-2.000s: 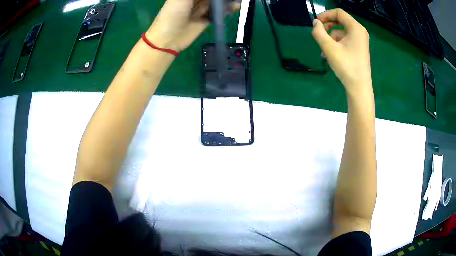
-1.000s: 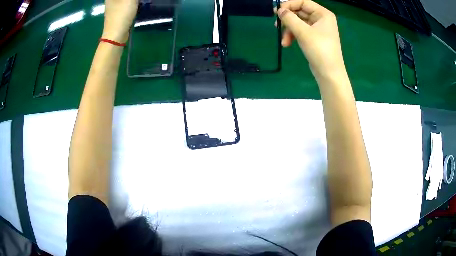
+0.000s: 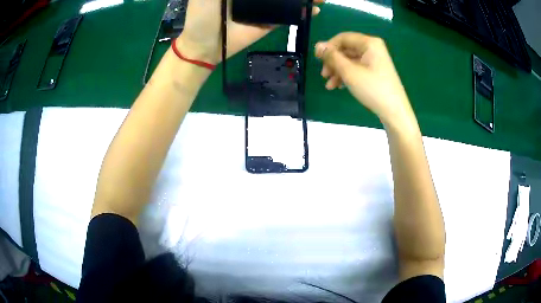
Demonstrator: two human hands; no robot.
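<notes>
A black phone middle frame (image 3: 274,106) lies across the edge between the green belt and the white foam sheet, its solid plate with red dots at the far end. A second black frame (image 3: 265,12) is held up at the top edge, partly cut off and overlapping the far end of the first. My left hand (image 3: 228,32), bare with a red cord at the wrist, is behind this frame and holds it; its fingertips show at the frame's right side. My right hand (image 3: 353,62) is just right of the frames, fingers curled, thumb and forefinger close together. Whether it pinches something small is unclear.
More frames lie on the green belt (image 3: 350,100): at the far left (image 3: 60,50), beside my left forearm (image 3: 169,26), and at right (image 3: 484,94). A black blister tray (image 3: 474,23) is at far right. White foam (image 3: 332,207) lies nearest me. A white bundle (image 3: 519,222) is at the right edge.
My left hand has moved from the frame at left to the held-up frame, now further left and raised. My right hand has let go of that frame's right side and sits lower.
</notes>
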